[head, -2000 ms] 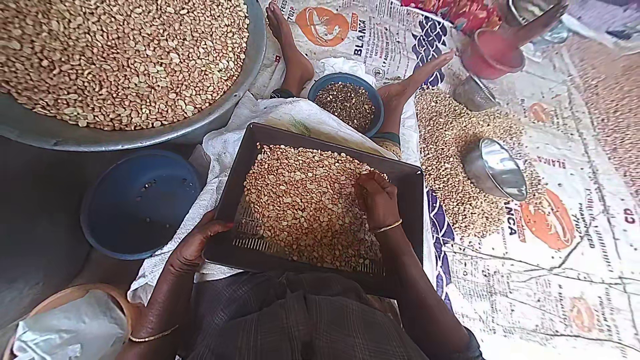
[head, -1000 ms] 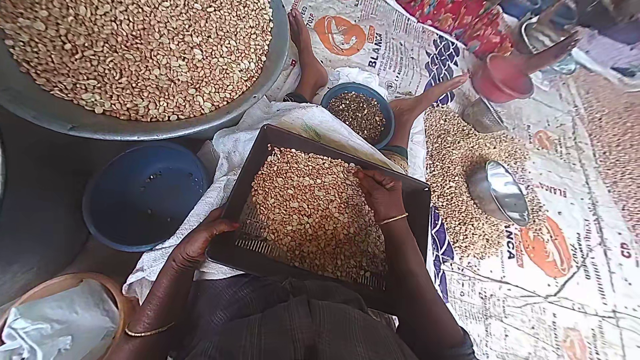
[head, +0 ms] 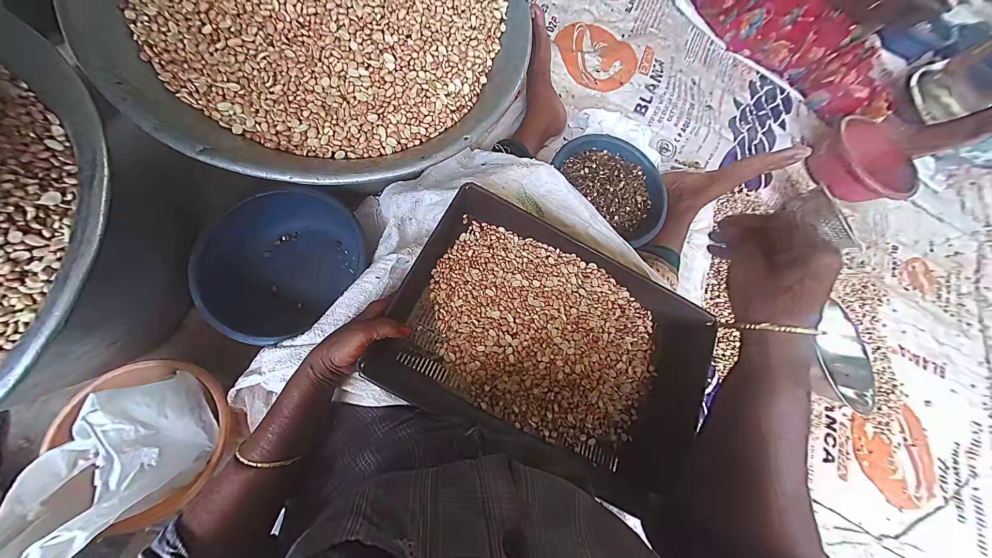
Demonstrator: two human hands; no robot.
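A dark rectangular tray with a slotted bottom lies tilted across my lap, with a heap of reddish-tan split nuts or beans in it. My left hand grips the tray's left edge, thumb on the rim. Beyond the tray's right edge, my right hand is raised over the floor, blurred, its fingers partly hidden; whether it holds anything cannot be told. Just past the tray stands a small blue bowl of dark bits. A steel bowl sits partly behind my right wrist.
Large metal basins of the same pieces stand at upper left and far left. A blue basin with a few bits and an orange tub holding plastic are at left. Printed sacks, a red bowl and another person's arm are at right.
My right hand has left the pieces in the tray and moved right, past the tray's edge. My left hand has stayed on the tray. The view has shifted left, showing a second metal basin.
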